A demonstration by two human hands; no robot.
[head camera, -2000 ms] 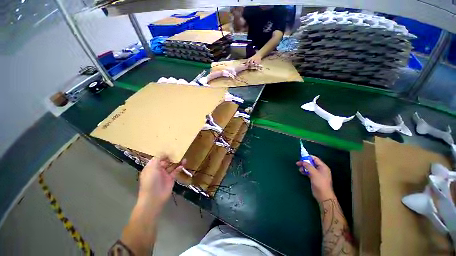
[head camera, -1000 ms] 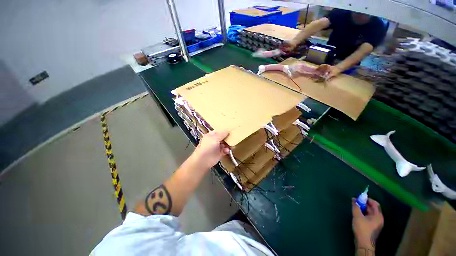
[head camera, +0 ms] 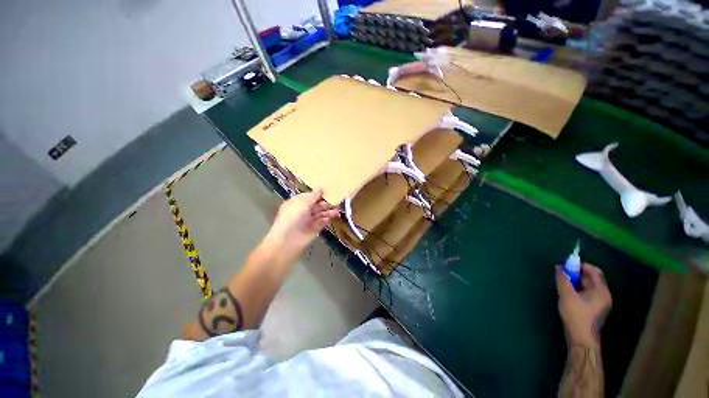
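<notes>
A stack of headbands layered with cardboard stands on the dark green bench at centre left. A tan cardboard sheet [head camera: 350,132] lies on top. White headband ends [head camera: 405,165] and thin dark lead wires [head camera: 392,272] stick out of its near right side. My left hand [head camera: 303,218] is at the near corner of the top sheet, fingers at its edge; the fingertips are partly hidden. My right hand [head camera: 585,299] holds a blue glue bottle [head camera: 573,268] upright over the bench, its thin pale green nozzle pointing up.
Loose white headbands [head camera: 622,183] lie on the green surface at right. A cardboard sheet [head camera: 513,87] with a pink headband [head camera: 416,68] lies beyond the stack. Cardboard [head camera: 665,334] stands at lower right. Dark ridged stacked parts [head camera: 661,78] are at the back right. Another person's dark clothing shows at the top.
The view has swung left and down, so the incoming stack at right has mostly left the picture. The top sheet lies flatter on the stack. The other person's hands no longer rest on the far sheet.
</notes>
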